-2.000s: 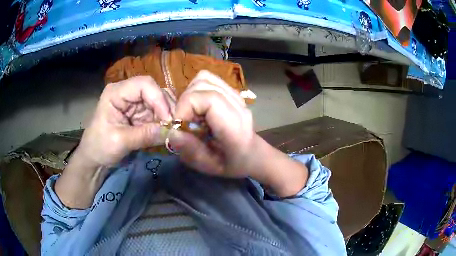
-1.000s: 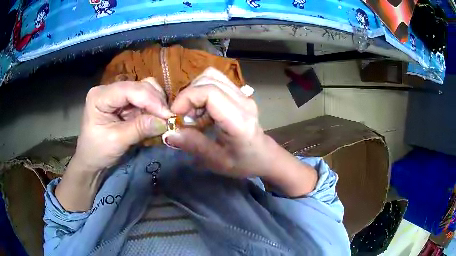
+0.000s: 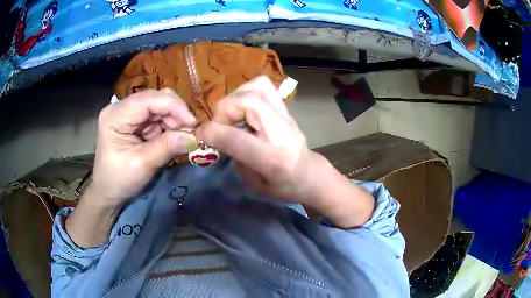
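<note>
A rust-brown fabric piece (image 3: 236,64) hangs bunched behind my hands, with a pale toothed zipper (image 3: 192,68) running down its middle. A red heart charm (image 3: 203,157) with a pale border hangs just below my fingertips, its face to me. My left hand (image 3: 142,142) pinches small gold-coloured hardware at the zipper's lower end between thumb and fingers. My right hand (image 3: 256,137) is closed at the same spot, its fingertips at the small link above the heart. The fingertips hide most of the hardware.
The table edge with blue cartoon-print cloth (image 3: 233,13) crosses the top, with an orange-red patterned sheet (image 3: 460,20) at its right. Open cardboard boxes stand at the right (image 3: 407,192) and left (image 3: 49,174). A blue item (image 3: 495,212) lies at the far right.
The heart charm has come into view below the fingertips, face on. My right hand has shifted slightly up and its fingers moved off the charm. The brown fabric has risen and spread.
</note>
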